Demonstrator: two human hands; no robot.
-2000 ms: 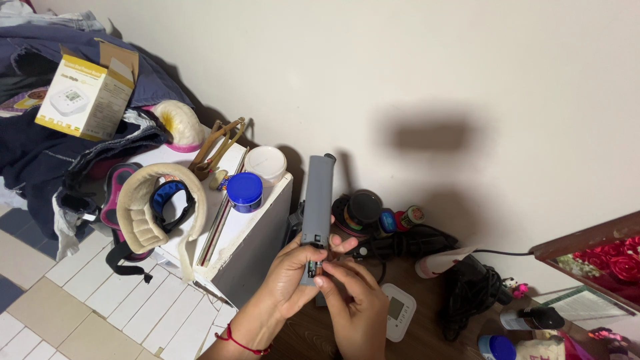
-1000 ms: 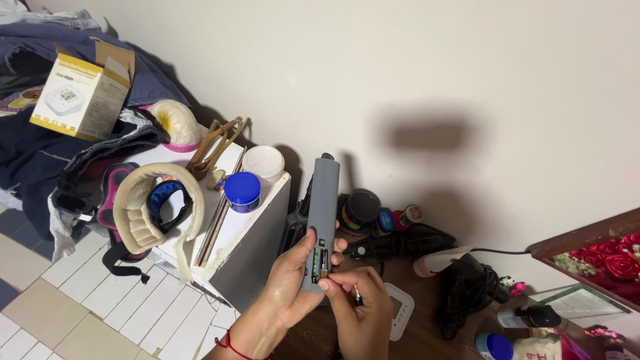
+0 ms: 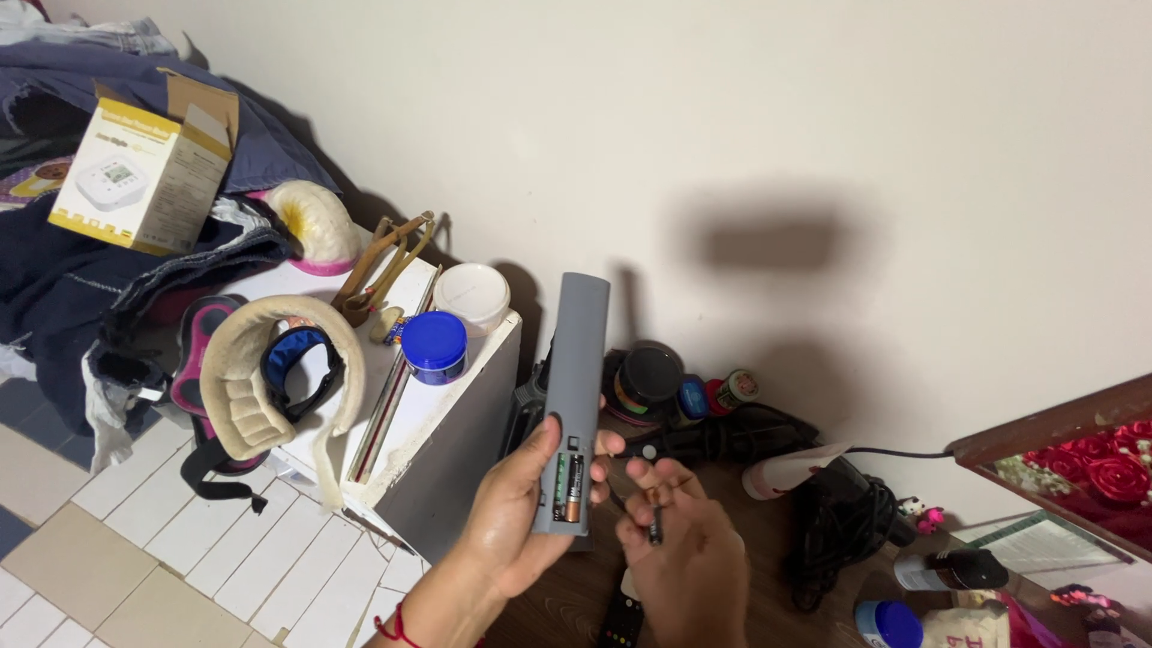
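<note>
My left hand [image 3: 517, 504] holds a long grey plastic device [image 3: 580, 360] upright, with its battery compartment uncovered and facing me. A cylindrical battery [image 3: 573, 490] with a copper-coloured end lies in the compartment, beside a slot where green shows. Just right of the device is my right hand [image 3: 688, 549], slightly blurred, with a small dark cylindrical piece [image 3: 655, 525], probably a battery, between its fingers. Below, a black remote control [image 3: 621, 612] with coloured buttons lies on the dark wooden surface, partly hidden by my right hand.
At left, a white cabinet top [image 3: 477, 369] bears a blue-lidded jar [image 3: 435, 346], a white-lidded tub [image 3: 472, 297], a wooden slingshot [image 3: 382, 261] and a beige neck brace [image 3: 234, 387]. An open carton [image 3: 135, 175] rests on clothes. Black cable [image 3: 837, 531] and a framed rose picture [image 3: 1089, 468] are at right.
My right hand has moved away from the battery compartment, to the right, with a small dark piece in its fingers. The view has shifted slightly, and the black remote control now shows.
</note>
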